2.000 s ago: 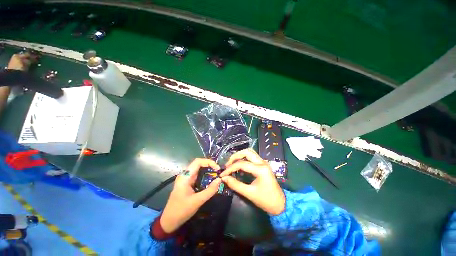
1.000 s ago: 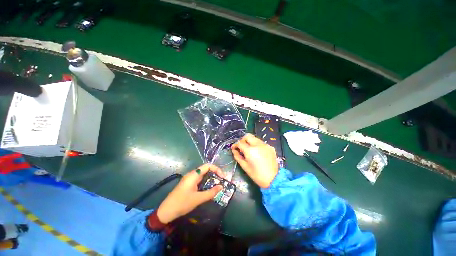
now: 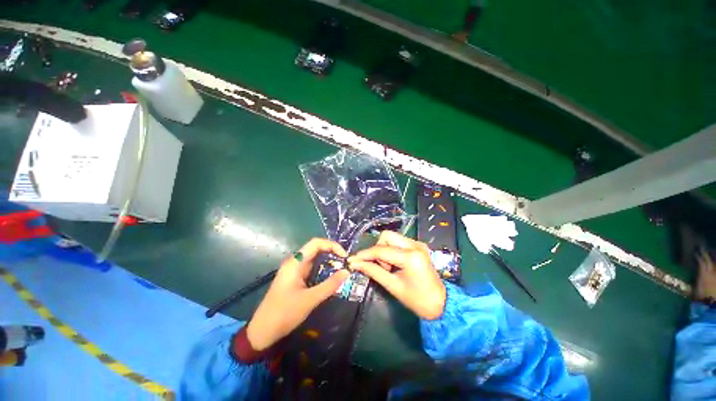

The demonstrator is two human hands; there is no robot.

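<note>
An open phone unit (image 3: 351, 287) with circuitry showing is held at the bench edge. My left hand (image 3: 294, 301) grips its upper end, thumb across the circuitry. My right hand (image 3: 404, 270) is at the same end, its thumb and fingertips pinched together close to my left fingertips. A tiny dark piece seems to be between them, mostly hidden. The clear bag of dark parts (image 3: 353, 188) lies just beyond my hands. A second phone unit (image 3: 436, 223) lies right of the bag.
A white wipe or glove (image 3: 490, 233), dark tweezers (image 3: 514, 276) and a small zip bag (image 3: 593, 276) lie right. A white box (image 3: 98, 164) and white bottle (image 3: 169, 92) stand left. Phone units lie on the green belt (image 3: 314, 59). Another person's hand (image 3: 705, 276) is far right.
My right hand has moved from the parts bag back to the phone unit's upper end. My left hand still holds the unit. Another person's hand and sleeve show at far right.
</note>
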